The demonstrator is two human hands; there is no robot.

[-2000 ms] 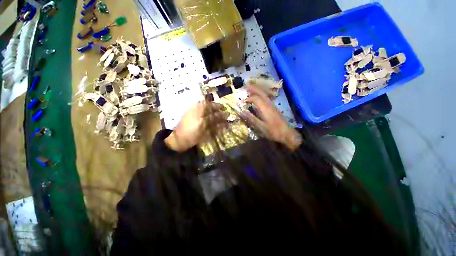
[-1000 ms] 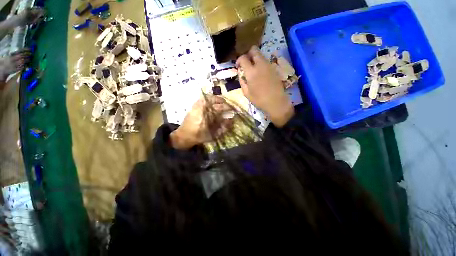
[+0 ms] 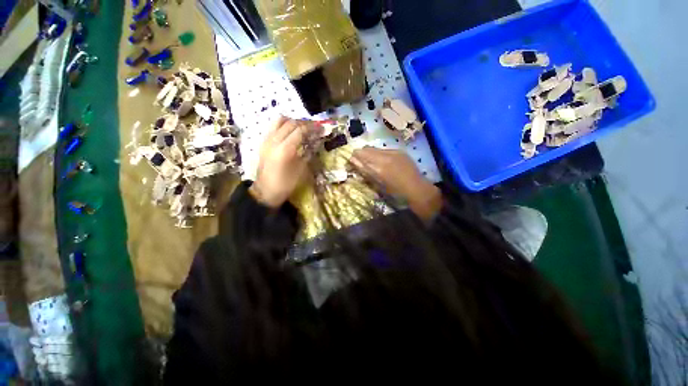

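Beige housing pieces with black pads [image 3: 336, 141] lie on the white dotted plate [image 3: 255, 84], between my hands. My left hand [image 3: 281, 164] is at their left side, fingers bent together. A small pink-red item [image 3: 325, 122] shows at its fingertips; blur hides whether they grip it. My right hand [image 3: 394, 177] is low at their right, fingers bent inward over the yellow sheet [image 3: 343, 203]; its fingertips are unclear. Another beige housing [image 3: 401, 117] lies on the plate beyond my right hand.
A taped carton [image 3: 320, 45] stands on the plate beyond my hands. A heap of beige housings [image 3: 188, 147] lies on brown board at left. The blue bin [image 3: 460, 113] at right holds more. A green strip [image 3: 102, 196] with blue parts runs along the far left.
My left hand has moved forward and up to the pieces. My right hand has drawn back toward my body. The pink-red item has come into view. Other people's hands at far left are gone.
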